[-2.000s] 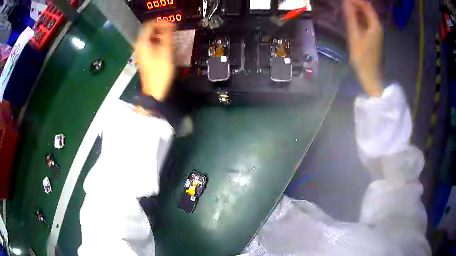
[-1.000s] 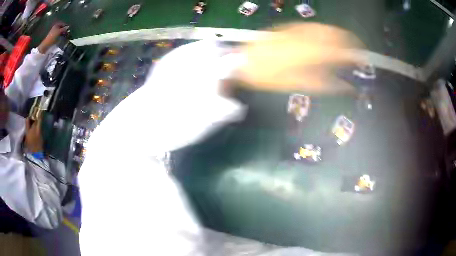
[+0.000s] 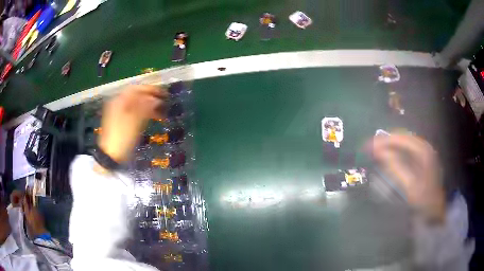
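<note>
My left hand (image 3: 127,116) is blurred above the top of a clear glossy blister tray (image 3: 197,222) with rows of dark parts and orange patches. Its fingertips are bent together over the tray; whether they hold a part is unclear. My right hand (image 3: 406,164) is blurred at the right of the green bench, fingers bent, beside a joined unit (image 3: 346,180) lying flat. Another unit with a white-rimmed housing (image 3: 333,129) and dark screen lies just above it. A pale housing edge shows behind my right fingertips.
A pale curved rail (image 3: 297,57) separates the bench from the green conveyor (image 3: 339,32), which carries several units and housings. More small parts, including a white-rimmed housing (image 3: 389,73), lie at the bench's upper right. Another person's hands (image 3: 33,216) show at lower left.
The view has turned from the black fixture to the bench and tray. My left hand has moved from over the bench parts to the tray. My right hand has come into view by the units.
</note>
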